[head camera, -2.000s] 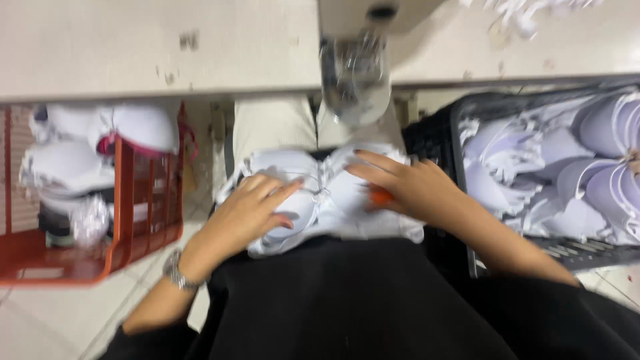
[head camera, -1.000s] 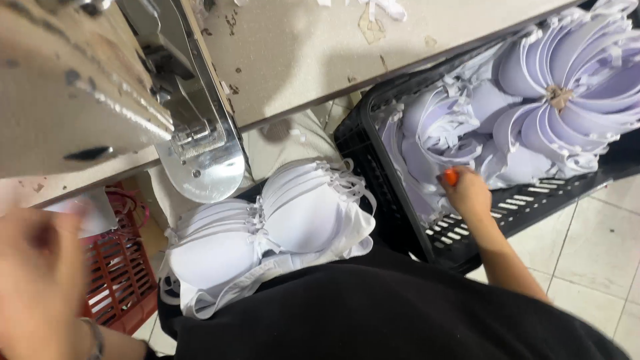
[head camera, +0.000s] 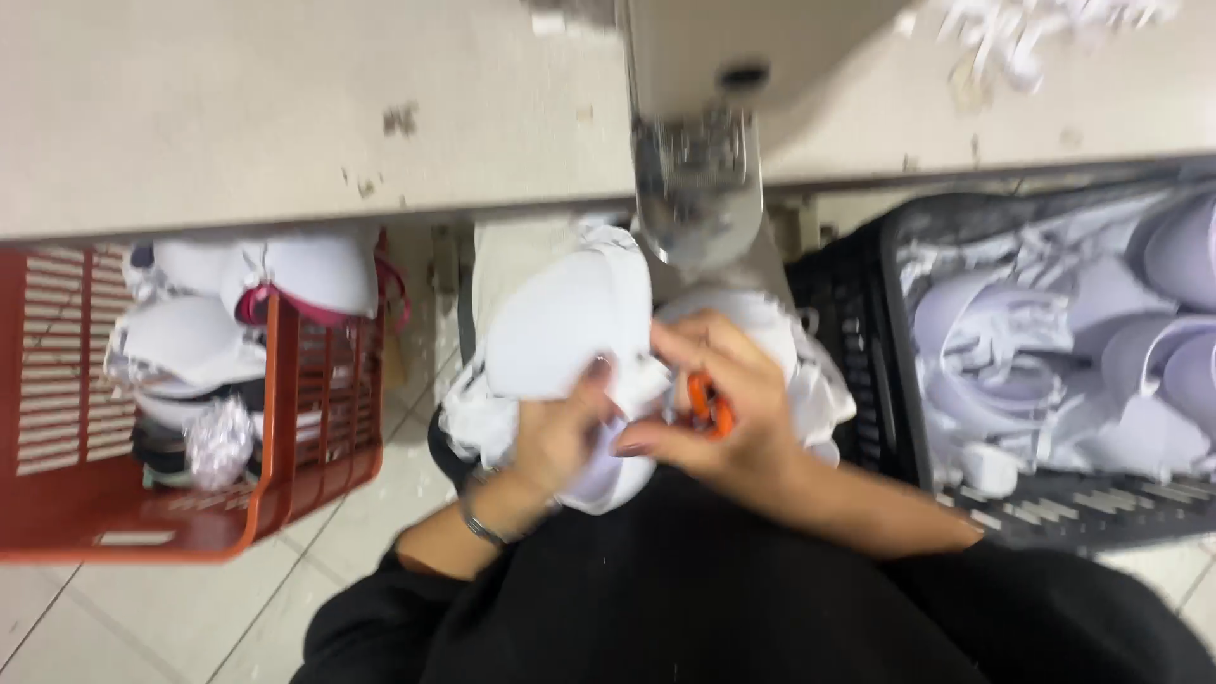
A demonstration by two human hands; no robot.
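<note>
Over my lap, below the sewing machine's metal arm, my left hand grips a white bra near its middle, one molded cup raised upright. Close against it is my right hand, with an orange-handled tool, perhaps thread snips, held in the palm; its blades are mostly hidden and blurred. The right thumb and index finger meet the white fabric at the bra's centre. More white bra cups lie behind the right hand on my lap.
A red plastic crate holding bras and a crumpled clear bag stands at the left. At the right is a black crate full of lilac-white bras. The worn table edge runs across above my lap; white scraps lie on the tabletop.
My right hand has come from the black crate back to my lap, the orange tool still in it. My left hand now holds a bra raised off the lap. The view has swung back left.
</note>
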